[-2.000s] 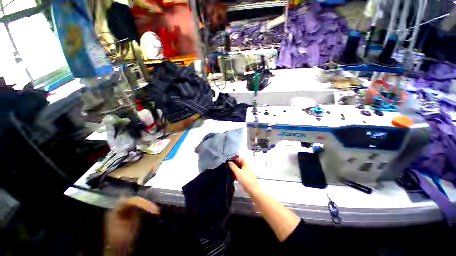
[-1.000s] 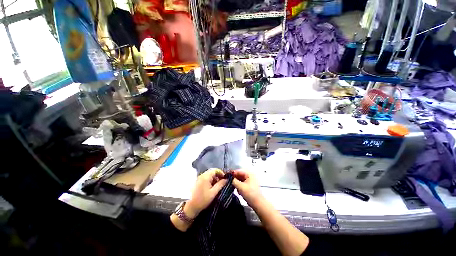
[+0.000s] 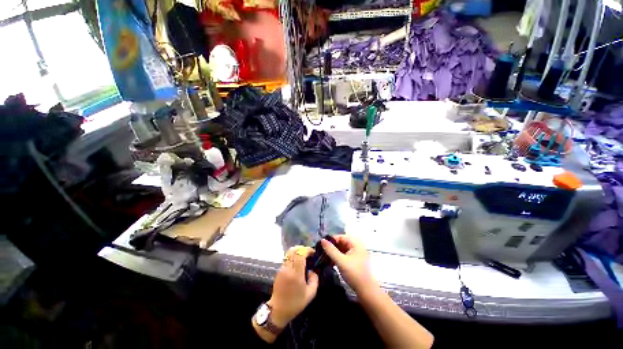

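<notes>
My left hand (image 3: 294,286) and my right hand (image 3: 350,261) are close together at the table's front edge, both pinching a dark striped garment piece (image 3: 318,258). The piece is bunched between the fingers and hangs down over the edge towards my lap, where it blends into dark clothing. A grey fabric piece (image 3: 300,219) lies on the table just behind my hands, with a dark line across it. The white and blue sewing machine (image 3: 437,187) stands to the right; its needle area (image 3: 369,199) is right of the grey fabric.
A smartphone (image 3: 438,241) and a black pen (image 3: 502,268) lie on the table by the machine. Snips (image 3: 467,300) hang at the front edge. Cardboard (image 3: 214,220) lies left. A striped fabric pile (image 3: 263,129) is behind left. Purple fabric (image 3: 447,58) is at the back.
My left hand, blurred and away at lower left two seconds ago, has joined the right on the striped piece. Since one second ago the fingers have shifted on it; the view has turned slightly left.
</notes>
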